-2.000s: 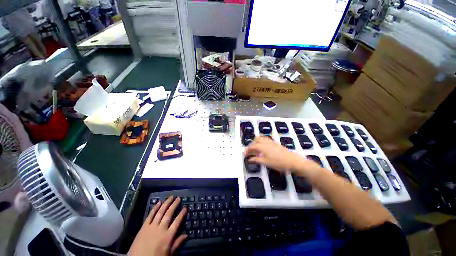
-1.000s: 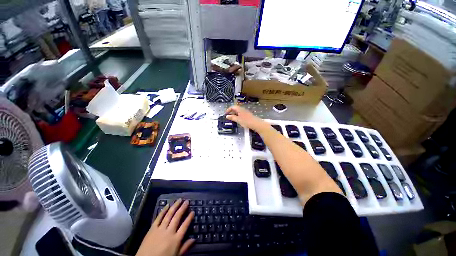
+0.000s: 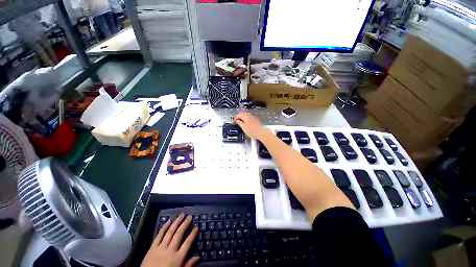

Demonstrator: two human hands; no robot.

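My right hand [image 3: 247, 126] reaches over the tray, with its fingertips at the upper right of the small dark square fixture [image 3: 233, 133]. A black unit appears to sit in the fixture. Whether my fingers grip or only touch it is hidden. My left hand [image 3: 172, 245] lies with fingers spread on the left part of the black keyboard [image 3: 224, 232]. The white tray [image 3: 334, 221] holds rows of black units, with shinier grey pieces at its right end. A unit with a white mark [image 3: 270, 178] sits above a bare lower-left pocket.
An orange-and-black frame [image 3: 180, 158] lies on the white board; another [image 3: 144, 144] is on the green mat by the tissue box [image 3: 121, 125]. A white fan [image 3: 78, 208] stands left. Behind are a black grille [image 3: 224, 93], parts carton [image 3: 292, 94], loose unit [image 3: 288, 112] and monitor [image 3: 316, 23].
My right hand has moved from the tray's left side to the fixture and stayed there over the last second. The lower-left tray pocket, which held a black unit, is now bare. The view has shifted slightly.
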